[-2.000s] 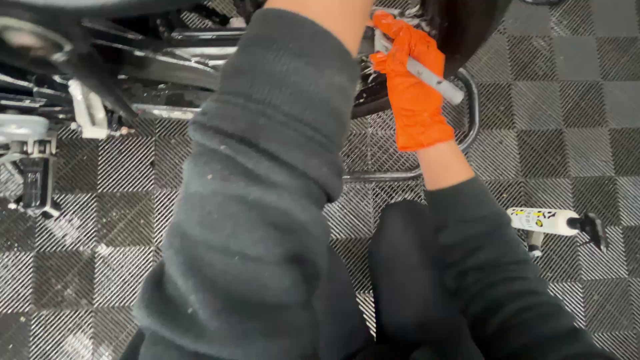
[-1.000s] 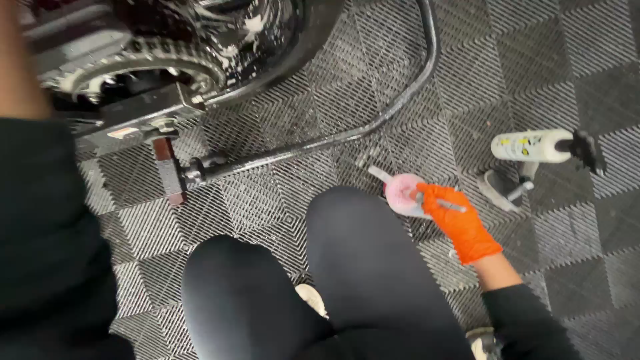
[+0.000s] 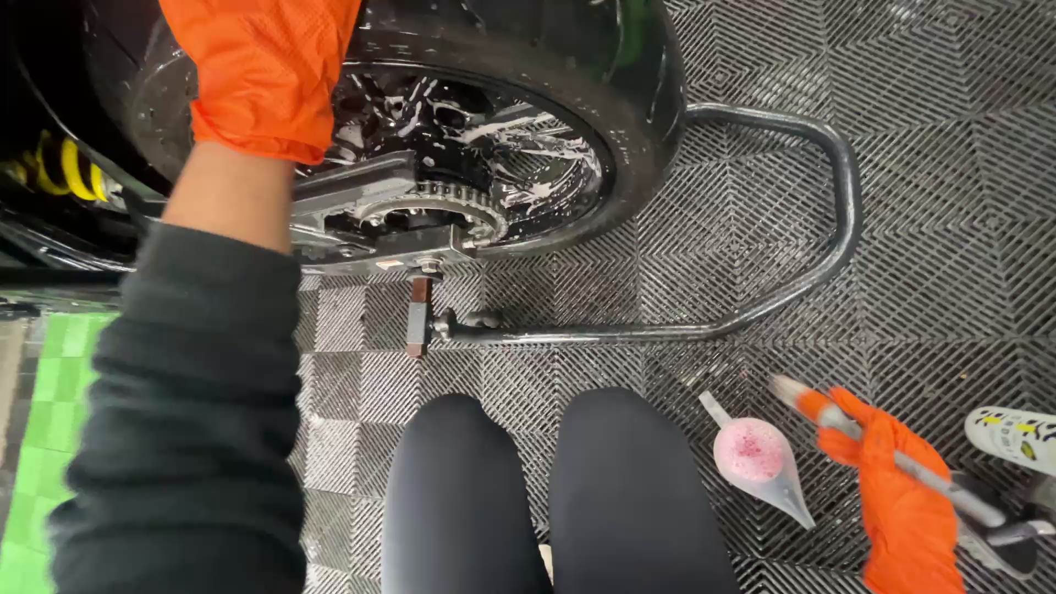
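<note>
My right hand (image 3: 899,487), in an orange glove, grips a grey-handled detailing brush (image 3: 932,474), its bristles pointing up and left. Just left of the brush, a clear plastic measuring jug (image 3: 763,470) with pink foamy liquid stands on the floor. My left hand (image 3: 260,74), gloved in orange too, is at the motorcycle's rear tyre (image 3: 528,41) at the top left; its fingers are cut off by the frame edge. White foam clings to the spokes of the rear wheel (image 3: 536,165), beside the chain sprocket (image 3: 445,202).
A black tubular paddock stand (image 3: 610,333) curves around behind the wheel. At the right edge a white bottle (image 3: 1011,437) lies near another brush (image 3: 1002,536). My knees are at the bottom middle. The floor is ribbed grey tile (image 3: 924,247), with green tiles (image 3: 66,412) at far left.
My right hand with the brush was at the motorcycle, then over the jug, and is now to the right of the jug. My left hand has come into view at the tyre.
</note>
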